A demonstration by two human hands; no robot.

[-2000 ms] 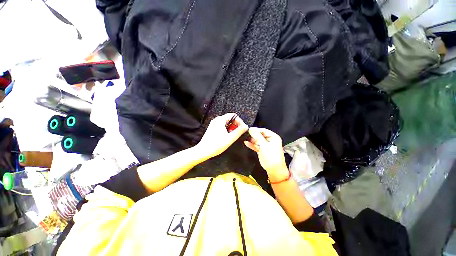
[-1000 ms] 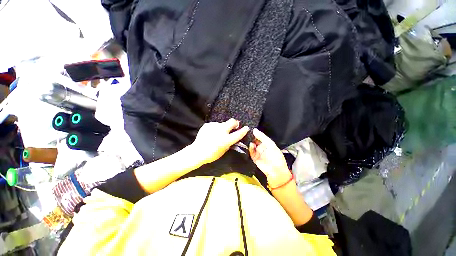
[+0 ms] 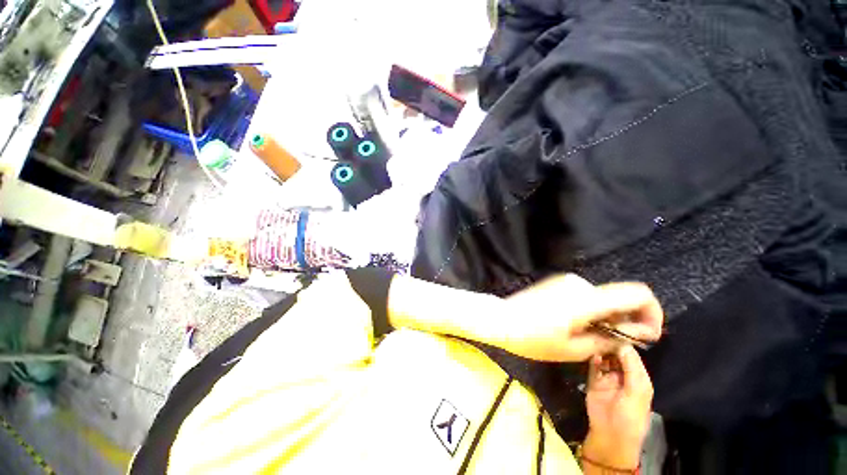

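Note:
The black coat (image 3: 594,167) lies spread before me, with white stitch lines on its smooth shell. A speckled dark grey wool strip (image 3: 710,246) runs diagonally across it. My left hand (image 3: 557,315) is over the coat's near part, with a thin dark item (image 3: 620,334) pinched at its fingers; I cannot tell what it is. My right hand (image 3: 618,399) is just below, fingers curled, its fingertips close to the left fingers. What it holds is hidden. No needle or thread can be made out.
On the white-covered table at the left are a dark phone (image 3: 425,95), black thread cones (image 3: 362,172), a brown-orange cone (image 3: 276,158) and a striped bundle with a blue band (image 3: 279,239). A yellow patterned packet (image 3: 228,255) and blue crate (image 3: 218,125) are further left.
The view has swung left and tilted, so coat and hands appear further right. My hands have moved from side by side to left above right. The thin dark item shows again at my left fingers.

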